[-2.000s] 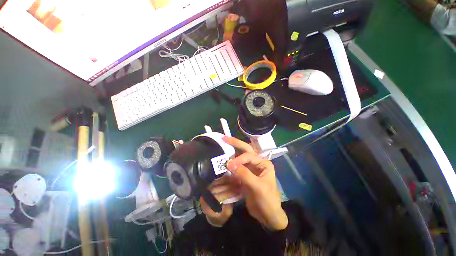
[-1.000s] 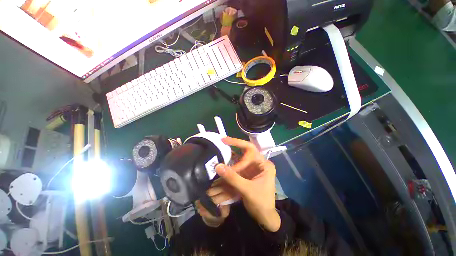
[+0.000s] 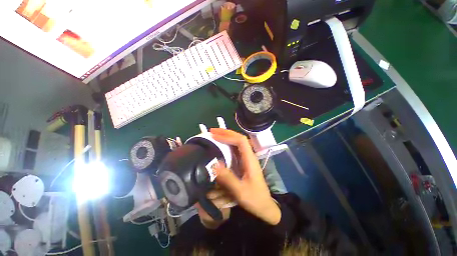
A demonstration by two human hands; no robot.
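Observation:
A security camera (image 3: 192,162) with a black round front and white rear is held up in front of me, its lens face towards the lower left. A small white label (image 3: 213,169) with dark print is on its side. My right hand (image 3: 246,181) wraps the camera's white rear from the right, with the thumb at the label. My left hand (image 3: 213,216) is below the camera, holding it from underneath, mostly hidden by it. A black flap hangs from the camera's lower side.
Other cameras stand left (image 3: 145,154) and right (image 3: 256,102) of the held one. Another at far left glares white (image 3: 91,179). Behind are a keyboard (image 3: 173,79), yellow tape roll (image 3: 259,67), mouse (image 3: 312,74), black printer (image 3: 320,22) and monitor (image 3: 95,35). White round units (image 3: 27,190) lie at left.
The right hand's fingers have straightened over the camera's rear, and its thumb has moved over the label. The held camera has shifted slightly left. The monitor picture has changed.

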